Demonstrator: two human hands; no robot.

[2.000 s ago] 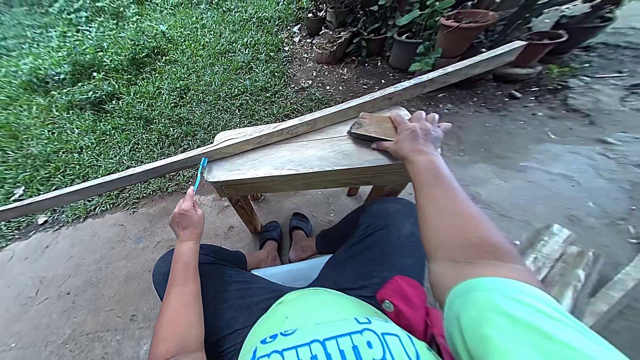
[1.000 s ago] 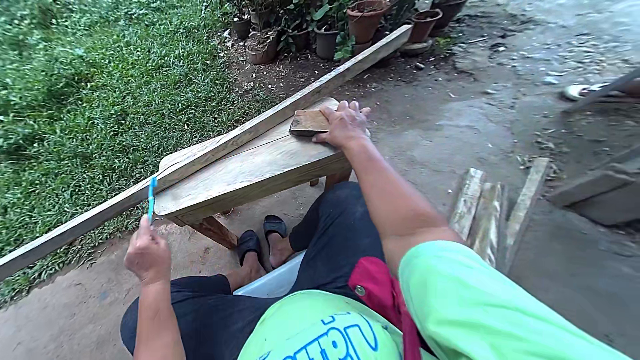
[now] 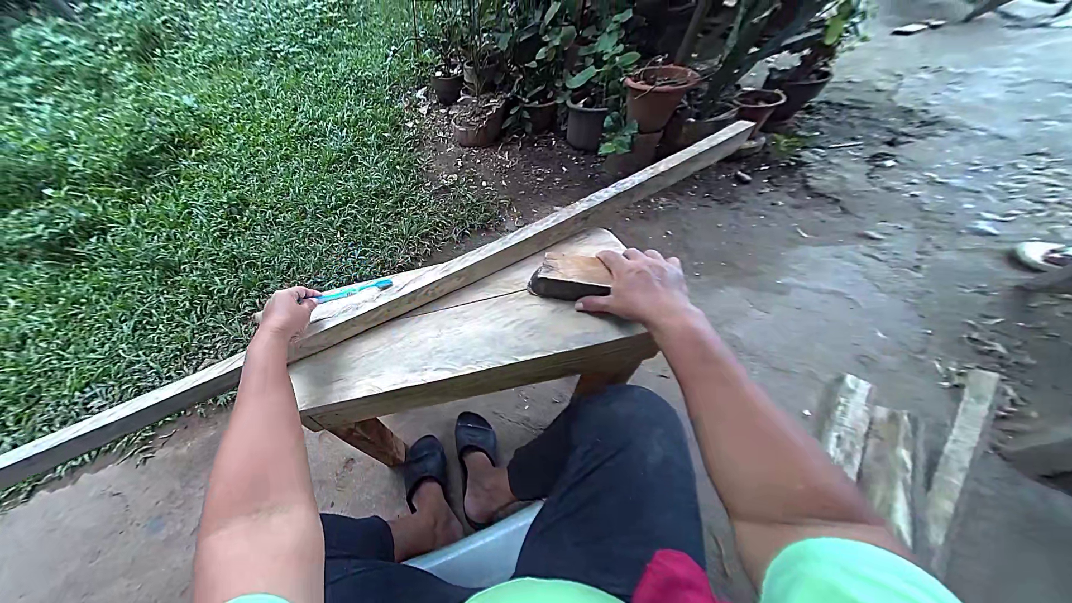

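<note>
My left hand (image 3: pixel 289 311) grips the end of a blue toothbrush (image 3: pixel 356 291), whose head points right, over the far side of a small wooden table (image 3: pixel 469 335). A long squared wooden beam (image 3: pixel 536 234) lies diagonally across the tabletop and sticks out past both ends. My right hand (image 3: pixel 641 285) is closed around the right end of a short wood block (image 3: pixel 574 272), which rests on the tabletop near its right end, on my side of the beam.
Potted plants (image 3: pixel 662 88) stand beyond the beam's upper end. Grass (image 3: pixel 209 167) grows at the left. Several wooden boards (image 3: pixel 892 469) lie at the lower right. My feet in dark clogs (image 3: pixel 425 465) are beside a table leg (image 3: pixel 373 440).
My left hand has moved with the toothbrush from near the table's left end to the far side of the beam. The toothbrush was upright and now lies nearly level. My right hand stays on the block.
</note>
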